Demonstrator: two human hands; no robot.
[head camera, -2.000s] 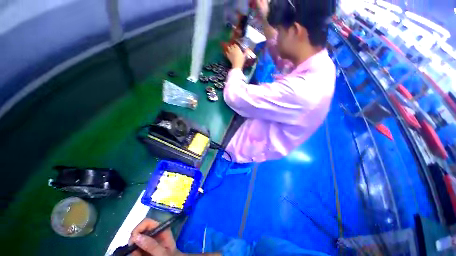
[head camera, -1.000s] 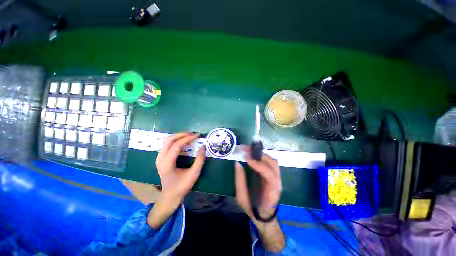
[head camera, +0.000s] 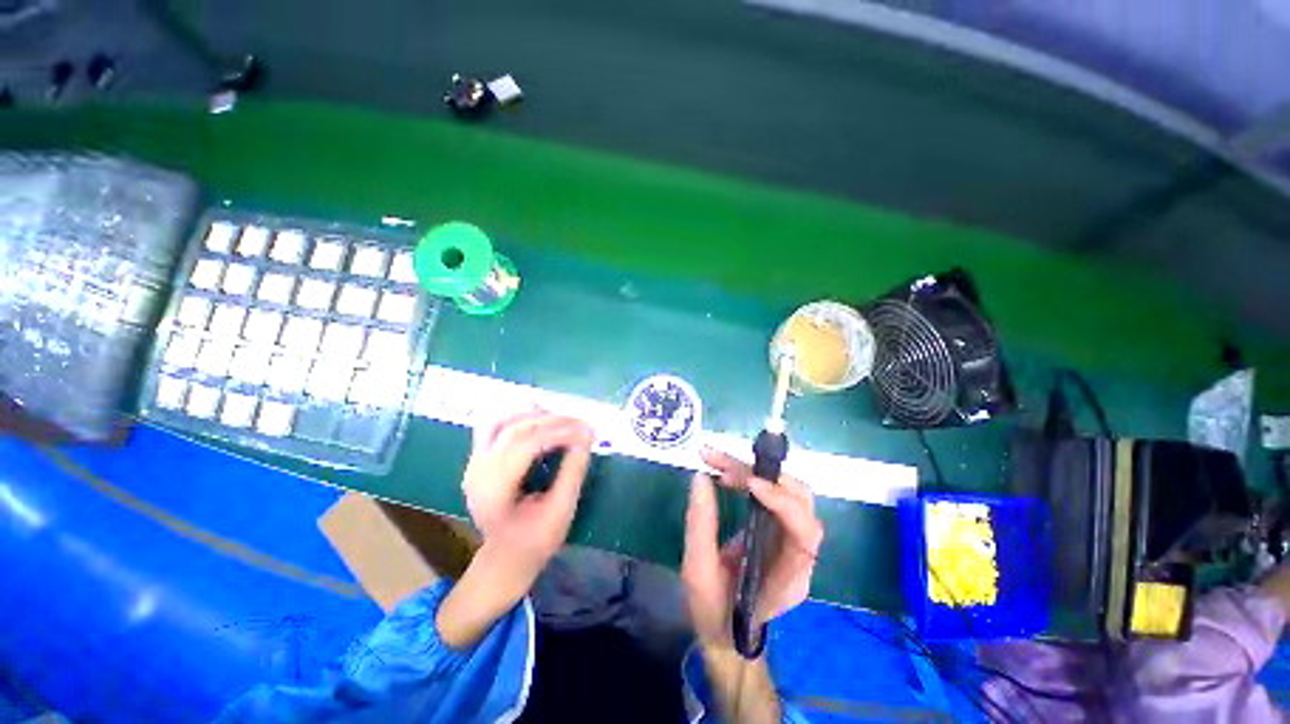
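My right hand (head camera: 757, 545) holds a soldering iron (head camera: 761, 530) with a black handle. Its silvery tip points up and reaches the near edge of the clear round tub (head camera: 825, 348) of amber-yellow contents. My left hand (head camera: 526, 488) is left of the white-rimmed round dish (head camera: 664, 412), with thumb and fingertips close together; whether anything small is between them cannot be told. The dish holds dark and silvery bits and sits on a long white strip (head camera: 863, 480).
Clear tray (head camera: 347, 443) of white squares and green spool (head camera: 454, 259) stand left. Shiny transparent pile (head camera: 85, 283) is far left. Black fan (head camera: 934, 354), blue bin (head camera: 990, 566) of yellow pieces and black soldering station (head camera: 1111, 530) are right. Cardboard box (head camera: 375, 549) lies below the bench edge. A pink sleeve (head camera: 1217, 651) shows.
The view has shifted slightly. My right hand has turned the iron so its tip is now at the tub. My left thumb and fingers are closer together.
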